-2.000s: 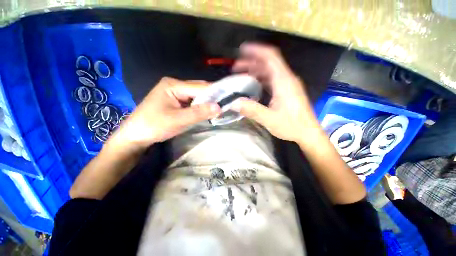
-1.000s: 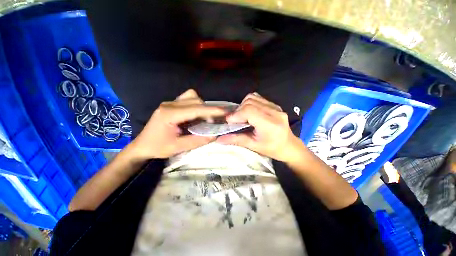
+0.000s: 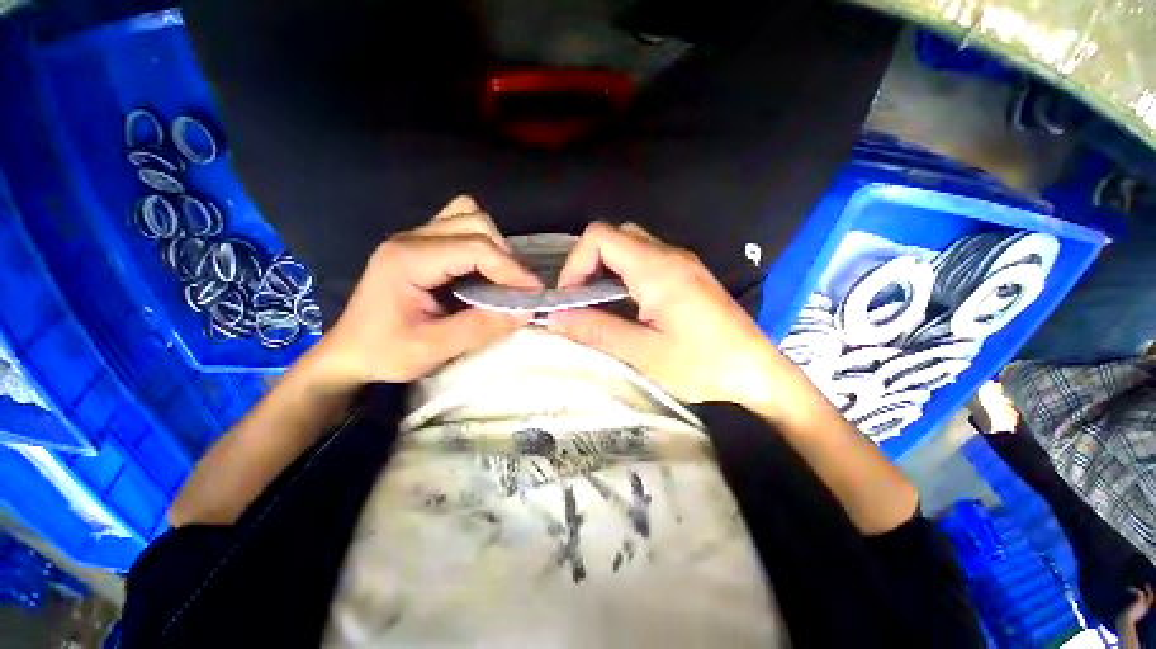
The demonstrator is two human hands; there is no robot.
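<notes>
A pale flat ring disc [image 3: 543, 302] is held over the top of my stained apron, tilted so its near edge shows as a thin pale arc. A pale curved part of it, or of a ring with it, shows between my hands beyond the fingers. My left hand [image 3: 431, 294] grips the left side, thumb below and fingers on top. My right hand [image 3: 653, 298] grips the right side the same way. Both hands are bare. The fingers hide the centre of the disc, so I cannot tell whether a collar ring sits in it.
A blue bin [image 3: 241, 355] at left holds loose thin dark-silver rings [image 3: 226, 263]. A blue bin [image 3: 970, 200] at right holds pale ring discs [image 3: 884, 294]. The tan bench edge [image 3: 1052, 51] crosses the upper right. A red object [image 3: 558, 89] lies in the dark area ahead. Another person's plaid sleeve [image 3: 1097, 425] is at far right.
The disc has gone from face-up and tilted to nearly edge-on. My right hand, raised and blurred two seconds ago, now grips its right side. The view has shifted, showing less bench.
</notes>
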